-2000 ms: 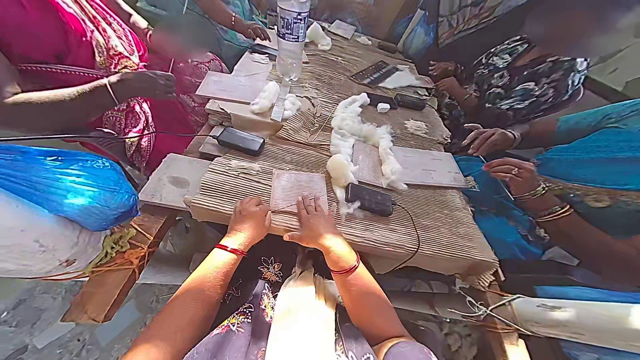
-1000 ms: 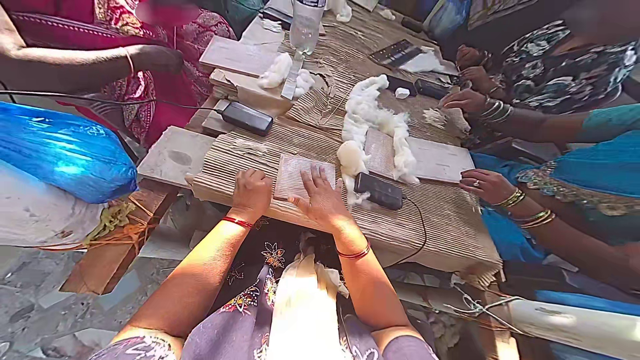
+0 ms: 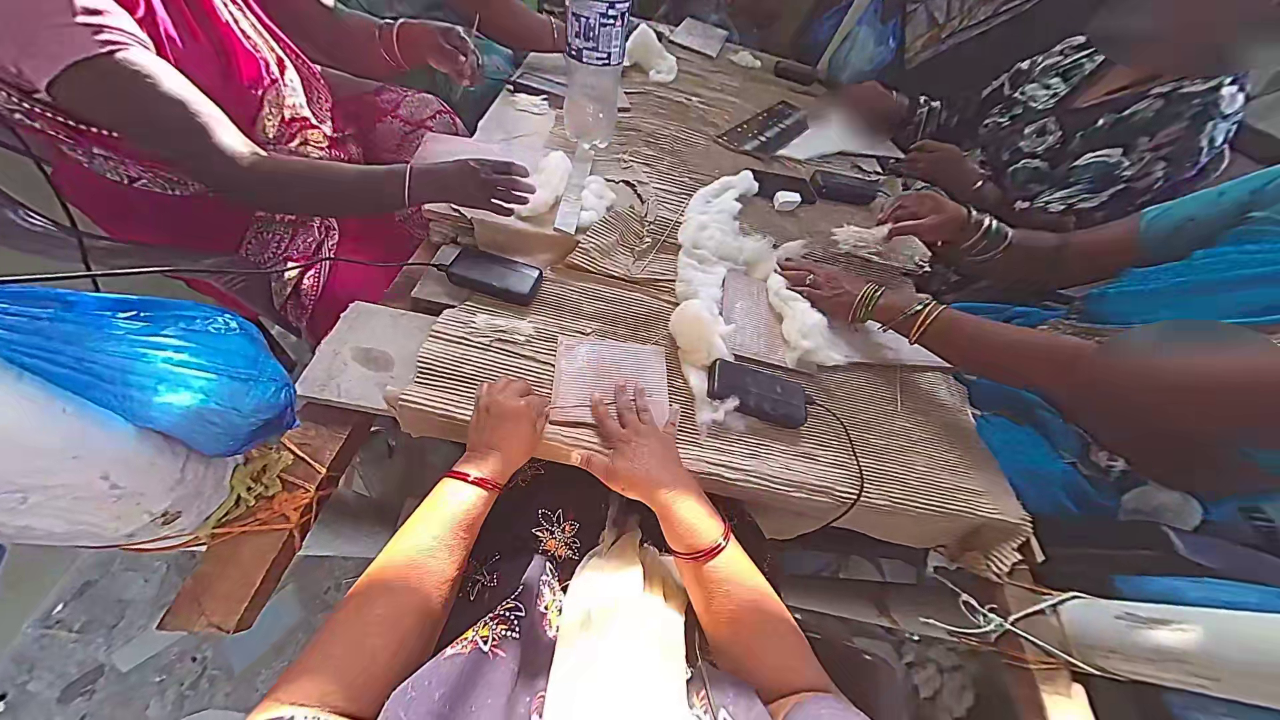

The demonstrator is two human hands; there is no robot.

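Note:
A flat, pale square board (image 3: 610, 368) lies on the corrugated cardboard (image 3: 640, 455) at the table's near edge. My right hand (image 3: 635, 440) rests palm down with spread fingers on the board's near right part. At the board's left near corner is my left hand (image 3: 508, 425), its fingers curled; whether it pinches something thin cannot be told. Right of the board, a long strip of white cotton wool (image 3: 705, 260) lies near a black box with a cable (image 3: 757, 393). A second pale board (image 3: 755, 315) is partly under the cotton.
Co-workers' hands are at the left (image 3: 475, 185) and right (image 3: 830, 290). A plastic bottle (image 3: 592, 80) stands at the back, beyond a black box (image 3: 495, 275). A blue plastic bag (image 3: 150, 365) bulges at left. A white pole (image 3: 1170, 640) is tied at lower right.
A co-worker's hand at the left now reaches over the table by the cotton. At the right, a co-worker's hand has moved inward onto the cotton strip. My hands have stayed about the board.

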